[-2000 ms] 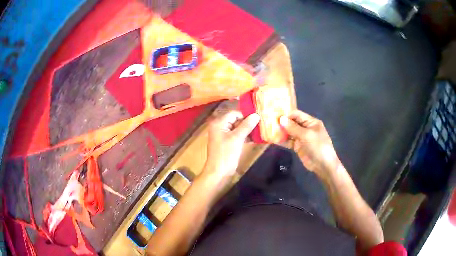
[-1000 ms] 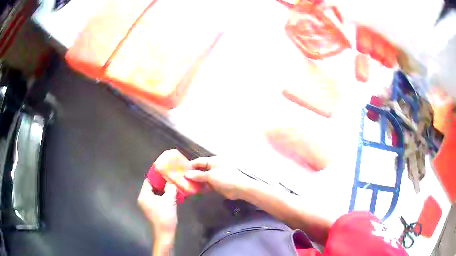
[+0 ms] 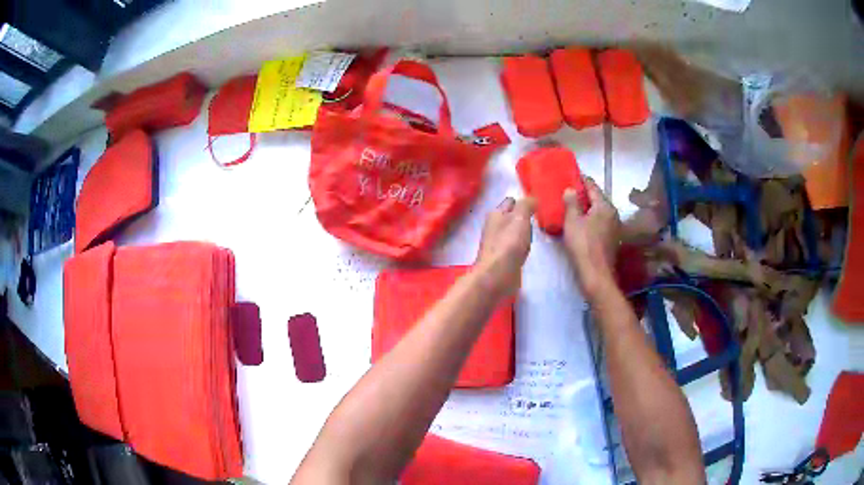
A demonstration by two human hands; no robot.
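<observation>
A small stack of rounded red-orange cut pieces [image 3: 549, 180] is above the white table, just right of the red bag. My right hand [image 3: 592, 227] grips its lower right side, thumb on the top face. My left hand [image 3: 507, 232] is at its lower left edge with the fingers curled; whether it grips the stack is unclear. Three similar stacks [image 3: 576, 93] lie side by side at the back. A square stack of red panels [image 3: 441, 327] lies partly under my left forearm.
A red handbag [image 3: 393, 185] with lettering is at back centre. Large red panel stacks [image 3: 171, 350] lie left, near two dark red pieces [image 3: 306, 347]. Blue die frames [image 3: 696, 365] and tangled brown strips [image 3: 777, 313] are at right. Scissors [image 3: 801, 469] lie at lower right.
The view has turned from the press to the white table. The small pieces have come along in my hands and are now over the table beside the bag.
</observation>
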